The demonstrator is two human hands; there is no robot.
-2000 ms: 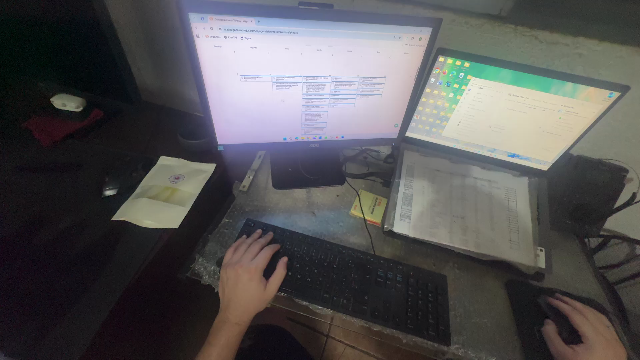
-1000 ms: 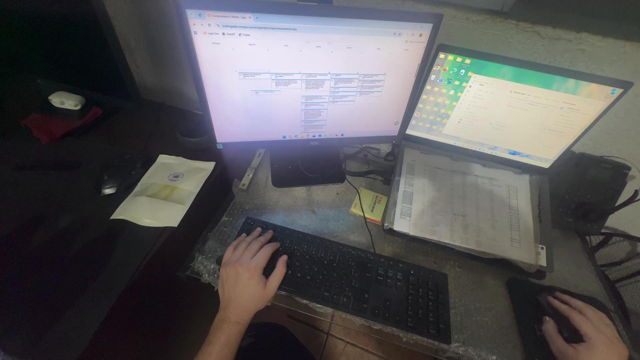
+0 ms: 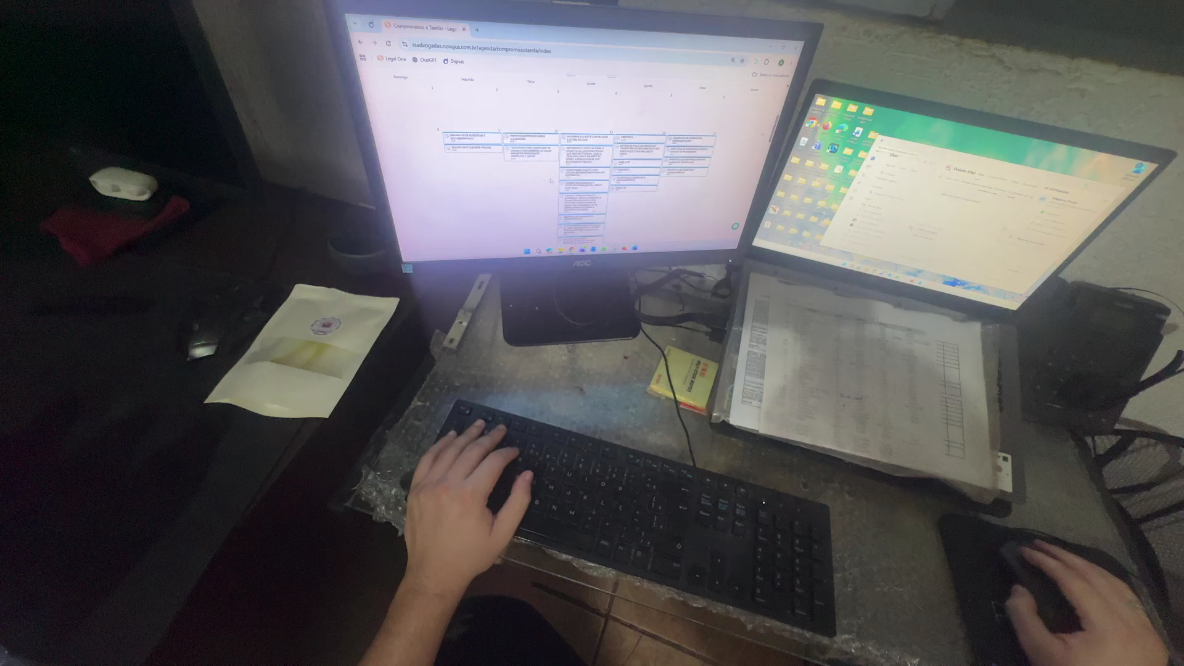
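My left hand (image 3: 462,509) rests with spread fingers on the left end of a black computer keyboard (image 3: 666,518). At the lower right, my right hand (image 3: 1078,601) is curled over a black computer mouse (image 3: 1045,583) on a dark mouse pad (image 3: 971,564). Behind the keyboard stands a monitor (image 3: 481,102) showing a calendar-like page with columns of entries. To its right, a laptop (image 3: 934,203) has its lit screen raised, showing desktop icons and a pale window. Printed sheets (image 3: 842,379) cover the laptop's keyboard area.
A yellow pad of sticky notes (image 3: 686,377) lies between keyboard and laptop, with a cable crossing it. A pale pouch (image 3: 305,356) lies on the dark surface at left, near a red cloth (image 3: 111,231) and a white case (image 3: 123,183). A black device (image 3: 1091,347) and cables stand at right.
The calendar page on the monitor has changed its displayed entries. Both hands have stayed on the keyboard and the mouse.
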